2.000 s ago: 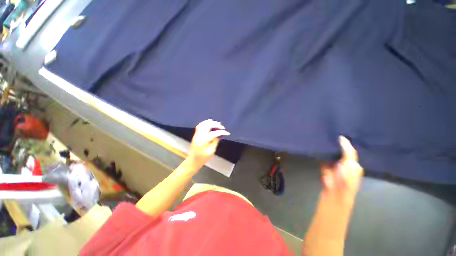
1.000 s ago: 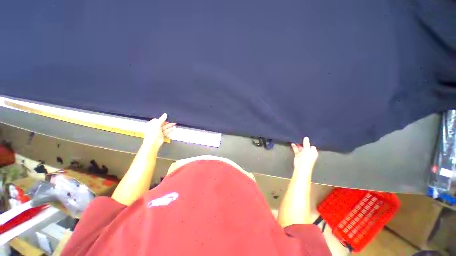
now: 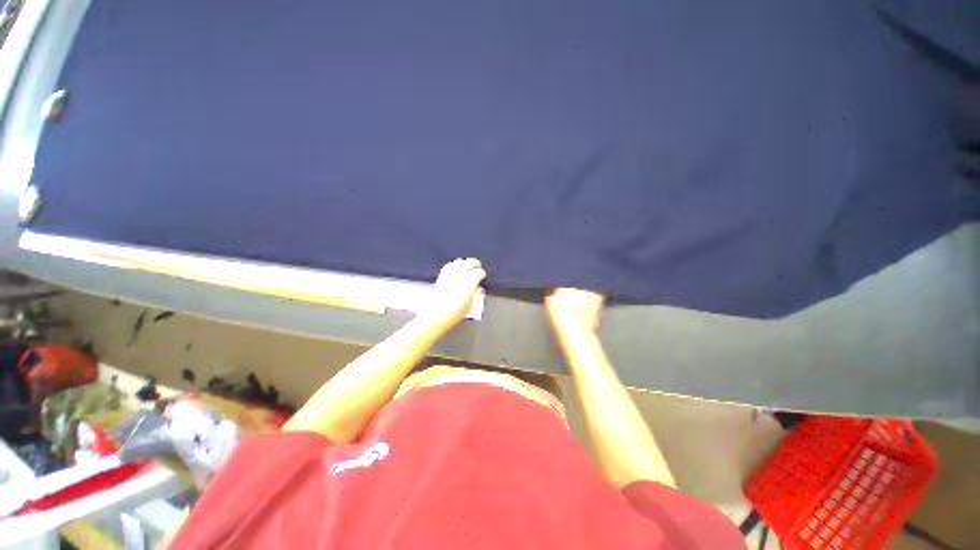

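Dark navy fabric [image 3: 451,129] covers most of the grey table, nearly flat at the left and creased near my right hand and at the right end. My left hand [image 3: 460,288] is closed on its near edge by the end of the white strip [image 3: 247,275]. My right hand [image 3: 575,308] is closed on the same edge a little further right. The fingertips are partly hidden. A yellow-tan stick [image 3: 215,275] lies along the white strip. The shears are not visible.
Two small whitish weights [image 3: 54,105] sit at the fabric's left end. The bare grey table edge [image 3: 752,371] runs along the front. A red slotted basket [image 3: 849,483] is on the floor at the lower right. Boxes, plastic and dark scraps lie at the lower left.
My left hand has moved right along the edge and my right hand has moved left, so they are closer together. The raised folds seen earlier across the left part are now flat.
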